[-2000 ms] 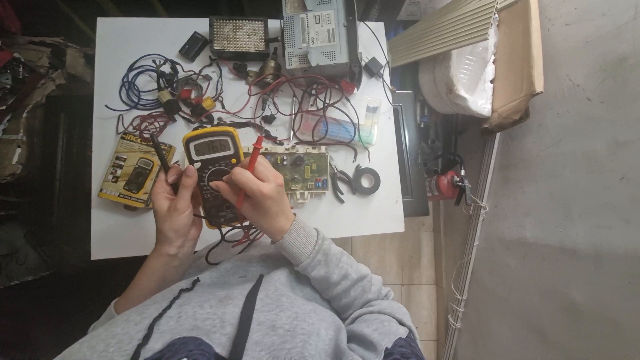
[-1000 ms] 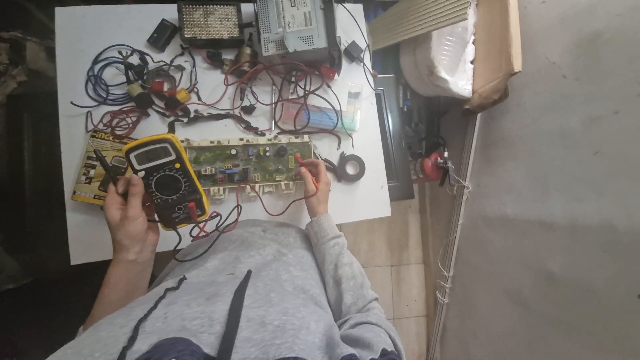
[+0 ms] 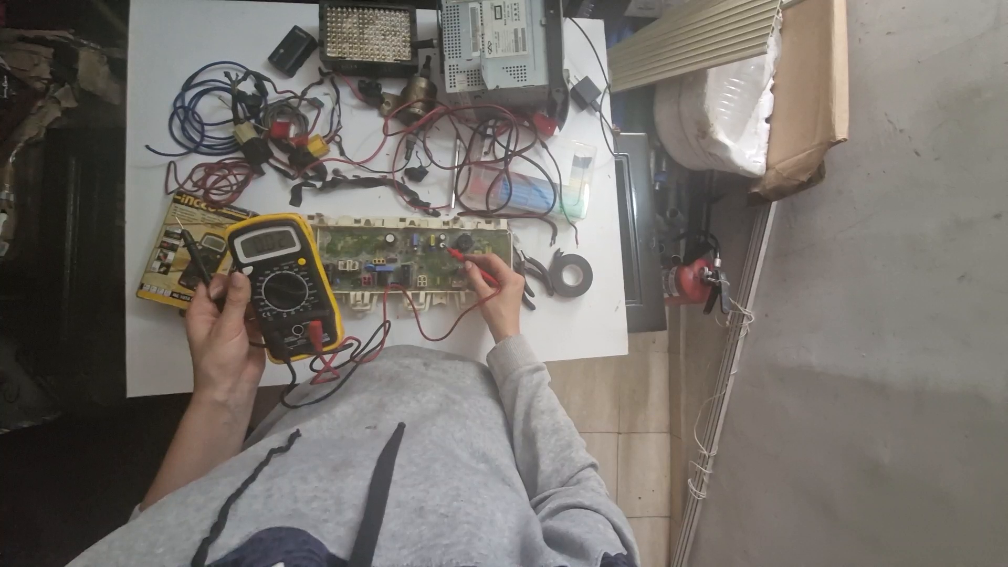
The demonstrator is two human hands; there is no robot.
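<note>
My left hand (image 3: 224,327) holds a black test probe (image 3: 193,253), its tip pointing up and away from the board, and is against the left side of a yellow and black digital multimeter (image 3: 286,290). Between the finger and thumb of my right hand (image 3: 498,291) is a red test probe (image 3: 477,270), its tip at the upper right part of a green circuit board (image 3: 362,244) in a pale plastic frame. Whether the tip touches the board is too small to tell. Red and black leads run from the multimeter's lower end. A yellow printed box (image 3: 169,252) lies behind the black probe.
Black tape (image 3: 571,274) and dark-handled pliers (image 3: 538,276) lie right of the board. Beyond it are tangled red wires (image 3: 441,118), a blue wire coil (image 3: 189,110), a clear plastic case (image 3: 579,177), a metal car stereo unit (image 3: 504,47), an LED panel (image 3: 368,35) and a black block (image 3: 292,50).
My right hand has moved from the multimeter's dial to the circuit board with the red probe, then slightly along the board. The multimeter has moved left, uncovering more of the board.
</note>
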